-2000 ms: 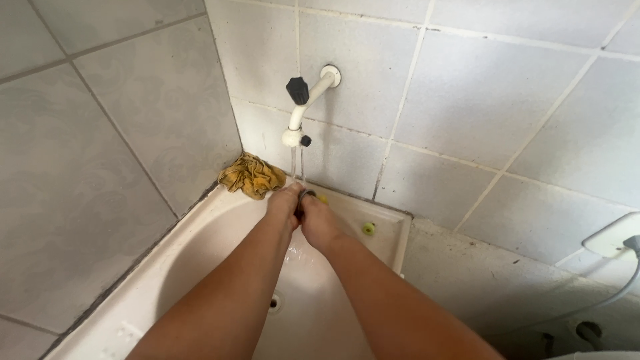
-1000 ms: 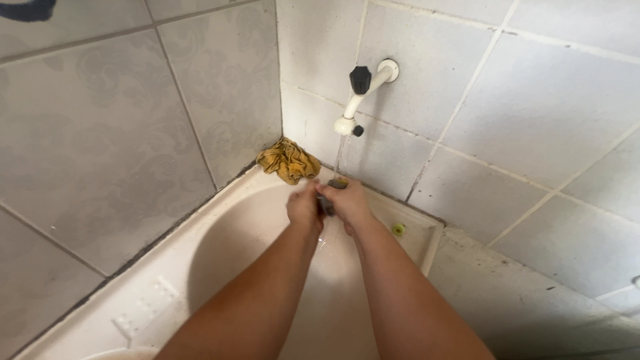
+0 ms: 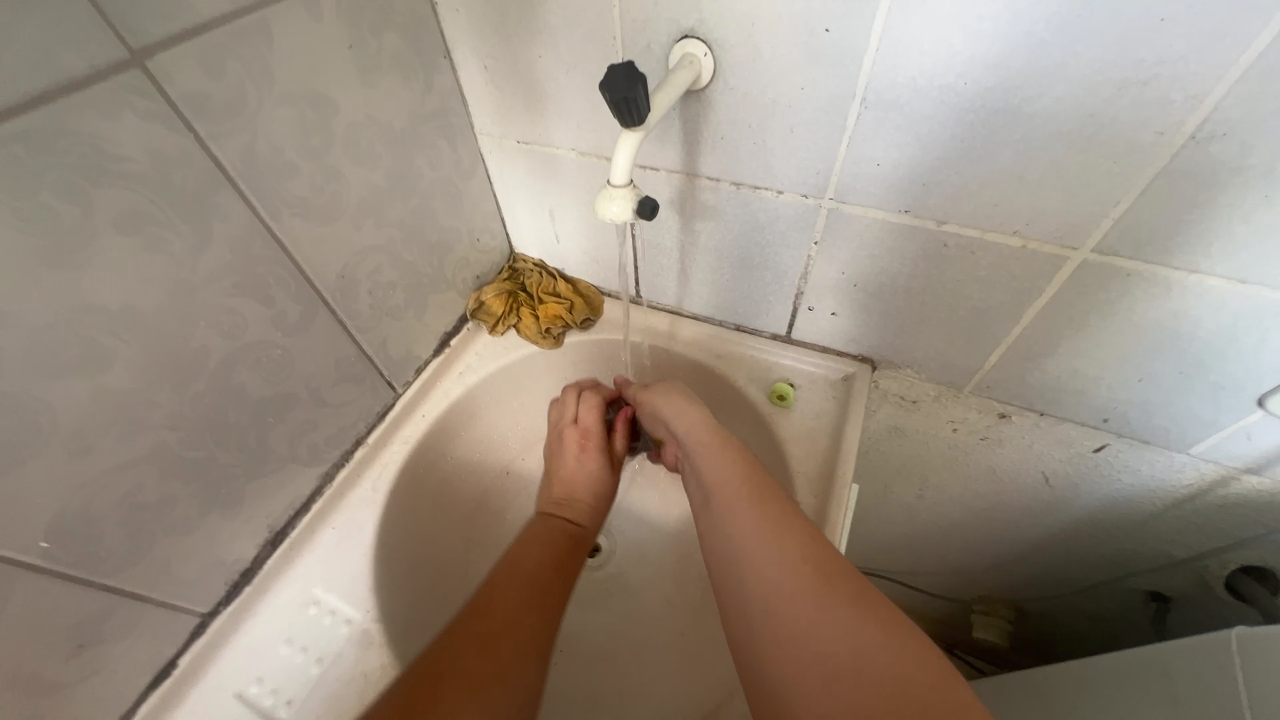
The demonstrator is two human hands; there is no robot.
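Note:
Water runs from a white wall faucet (image 3: 622, 203) with a black knob (image 3: 625, 94). Under the stream, over the basin of a pale pink sink (image 3: 480, 450), my left hand (image 3: 585, 445) and my right hand (image 3: 668, 420) meet around a small dark object (image 3: 630, 428). Both hold it between their fingers, which cover most of it, so its kind cannot be told. The drain hole (image 3: 597, 548) shows just below my left wrist.
A crumpled mustard-yellow cloth (image 3: 537, 302) lies on the sink's back left corner. A small green plug-like piece (image 3: 782, 394) sits on the right rim. Tiled walls (image 3: 930, 290) close off the back and left. A white surface (image 3: 1140, 680) stands at the lower right.
My hands stay together under the faucet around the dark object, and their hold on it has shifted. The water still runs. The view has swung about.

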